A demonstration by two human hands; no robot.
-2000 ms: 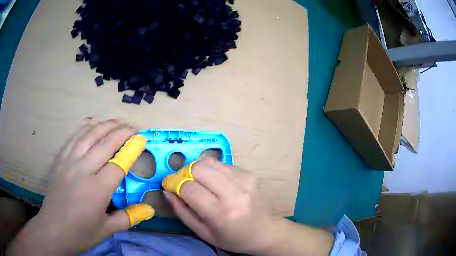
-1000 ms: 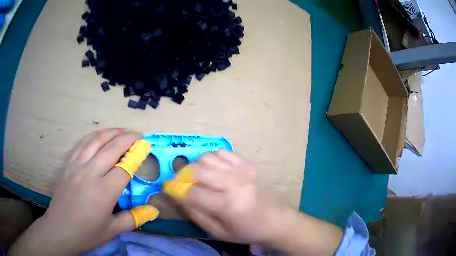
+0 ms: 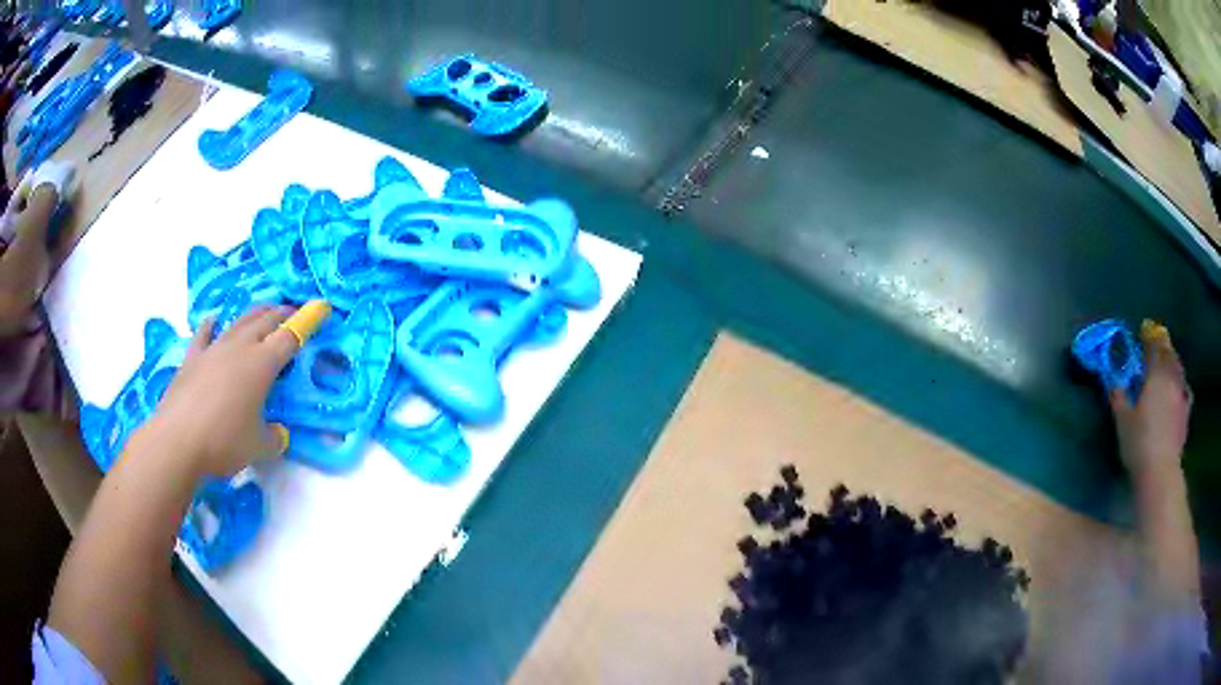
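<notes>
My left hand (image 3: 221,395), with yellow finger cots, is over the left part of the pile of blue controller grip shells (image 3: 469,241). Its finger and thumb are spread beside a shell (image 3: 335,381), and no shell is clearly gripped. The pile lies on a white sheet (image 3: 342,609). My right hand (image 3: 1158,402) is stretched out at the far right and holds a blue shell (image 3: 1109,355) by its edge. The heap of black pads (image 3: 870,602) lies on the tan cardboard sheet (image 3: 696,468) at the bottom, cut off by the frame.
A loose blue shell (image 3: 479,96) lies on the green bench (image 3: 603,121) beyond the white sheet. At the left edge another person's hand (image 3: 27,241) is beside a second cardboard sheet with blue shells and black pads. More cardboard (image 3: 964,74) is at the top right.
The view has swung left to the shell pile. My hands have moved apart: the left to the pile, the right far right with a blue shell. The open box is out of view.
</notes>
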